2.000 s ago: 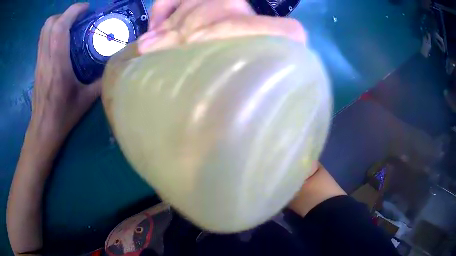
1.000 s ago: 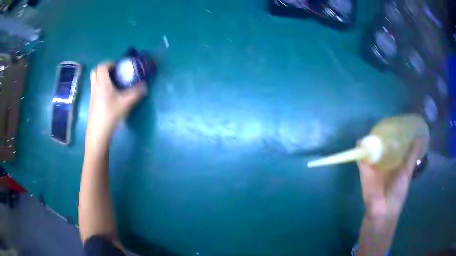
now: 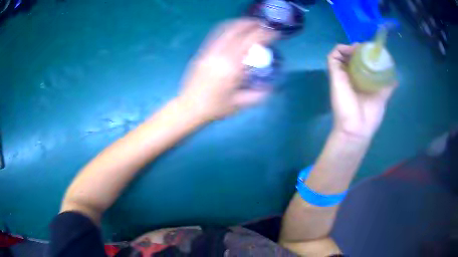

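My left hand (image 3: pixel 221 70), blurred, is around the left side of a small speaker (image 3: pixel 259 59) with a white-glaring disc and dark housing, at the upper middle. Its fingertips are partly blurred, with the thumb at the near side. My right hand (image 3: pixel 359 100) holds a translucent yellow glue bottle (image 3: pixel 370 73) upright at the upper right, its pale nozzle pointing up and away. The bottle is apart from the speaker.
Another dark speaker piece (image 3: pixel 277 14) with a silver disc lies just behind the held one. A bright blue bin (image 3: pixel 354 19) is at the top right, with blurred dark pieces (image 3: pixel 424 25) beyond it. The tabletop (image 3: pixel 241 165) is green-teal.
My left hand and the speaker have moved from the left to the upper middle, near another speaker piece. The bottle's nozzle has turned from pointing left to pointing up. The view has shifted.
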